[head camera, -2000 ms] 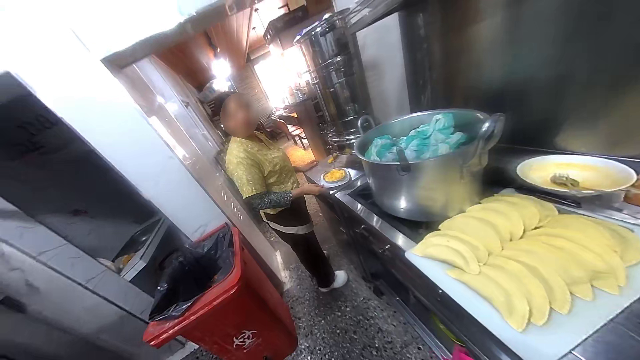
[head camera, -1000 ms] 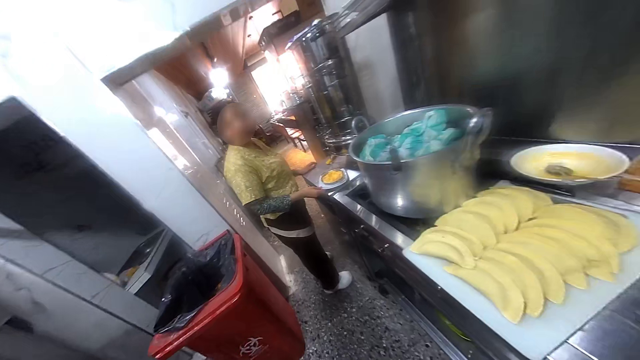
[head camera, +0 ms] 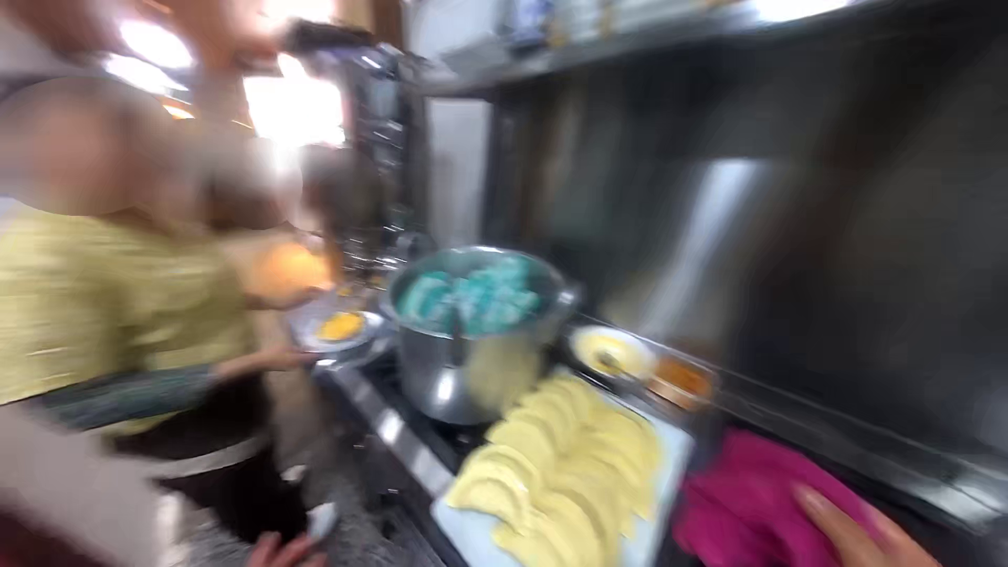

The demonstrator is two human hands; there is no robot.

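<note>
At the lower right, my right hand (head camera: 854, 528) rests its fingers on a magenta cloth (head camera: 764, 504) lying on the dark cooktop; whether it grips the cloth is unclear. Only the fingers of my left hand (head camera: 287, 551) show at the bottom edge, blurred. Rows of yellow half-moon dough turnovers (head camera: 559, 472) overlap on a white board (head camera: 669, 472) left of the cloth. Behind them stands a large metal pot (head camera: 441, 378) with teal plastic bags (head camera: 472, 295) inside. A white bowl (head camera: 579, 342) of yellow liquid with a utensil in it sits beside a container of orange food (head camera: 683, 378).
At the left, close by, a person in a yellow top (head camera: 157, 299) holds a plate (head camera: 374, 323) with yellow food beside the cooktop's front edge (head camera: 394, 425). A shelf (head camera: 543, 63) runs above the dark metal backsplash (head camera: 787, 276). The whole view is blurred.
The view has swung right and the red bin is out of it. My fingers and the magenta cloth at the right have come into view. The person in yellow now appears much nearer.
</note>
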